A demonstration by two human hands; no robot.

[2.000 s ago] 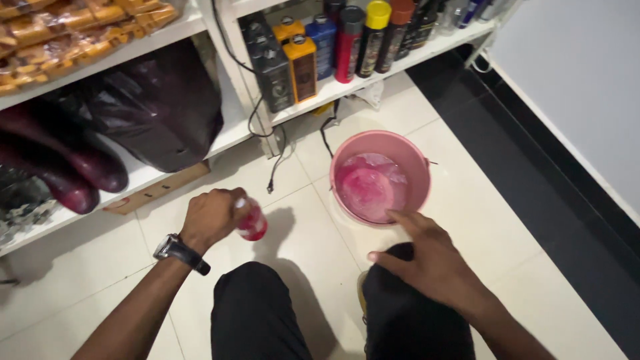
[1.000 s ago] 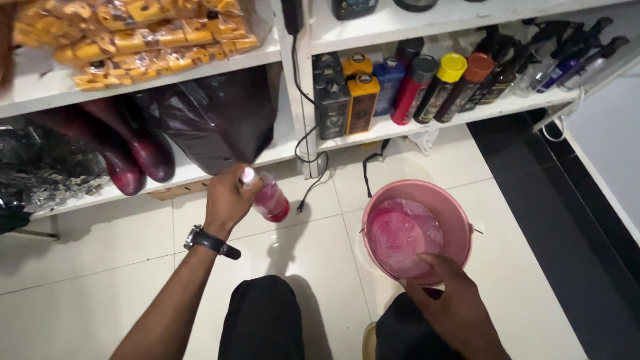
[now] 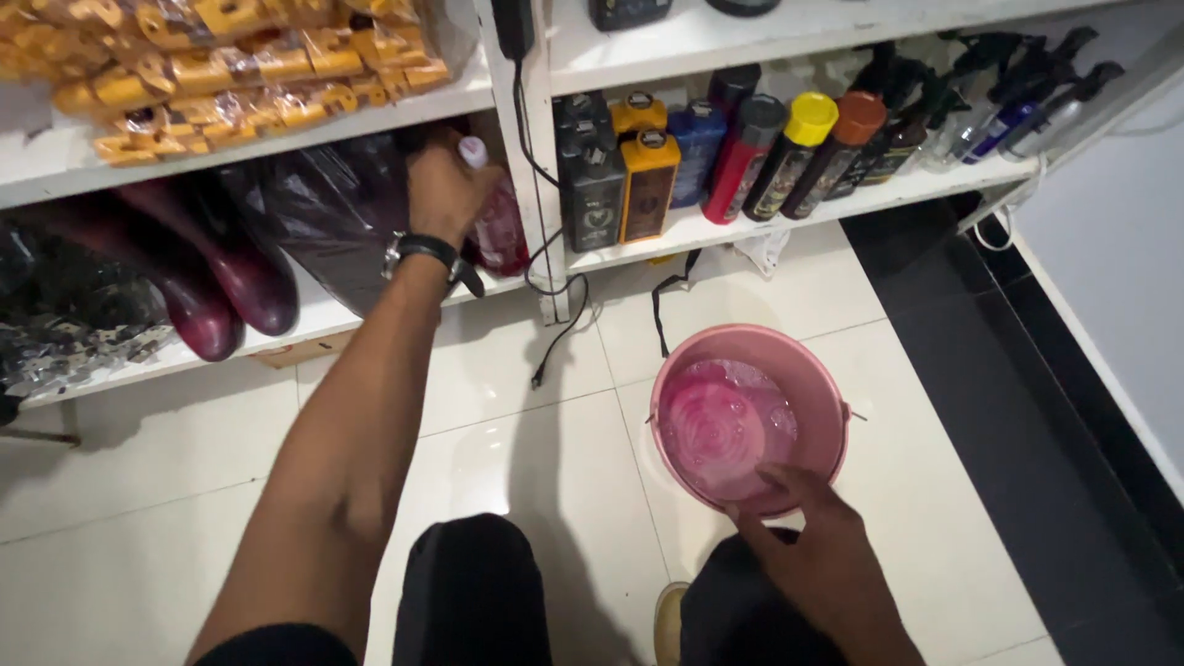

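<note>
My left hand (image 3: 450,190), with a watch on its wrist, grips a clear plastic bottle of red-pink liquid (image 3: 499,227) near its pale cap. The bottle is at the lower shelf, between a black plastic bag (image 3: 333,217) and the white shelf upright. A pink plastic bucket (image 3: 819,388) stands on the tiled floor, holding pink, slightly foamy liquid (image 3: 717,421). My right hand (image 3: 805,532) is over the bucket's near rim, thumb and fingers apart, with nothing held; whether it touches the rim I cannot tell.
Dark red boots (image 3: 231,296) lie left of the bag. Several bottles, among them a red one (image 3: 740,166), line the right shelf (image 3: 684,231). Black cables (image 3: 560,342) hang near the upright. Packets of yellow parts (image 3: 277,69) sit on the shelf above. My knees are below.
My left hand has carried the bottle from above the floor up to the lower shelf. My right hand stays by the bucket's near rim.
</note>
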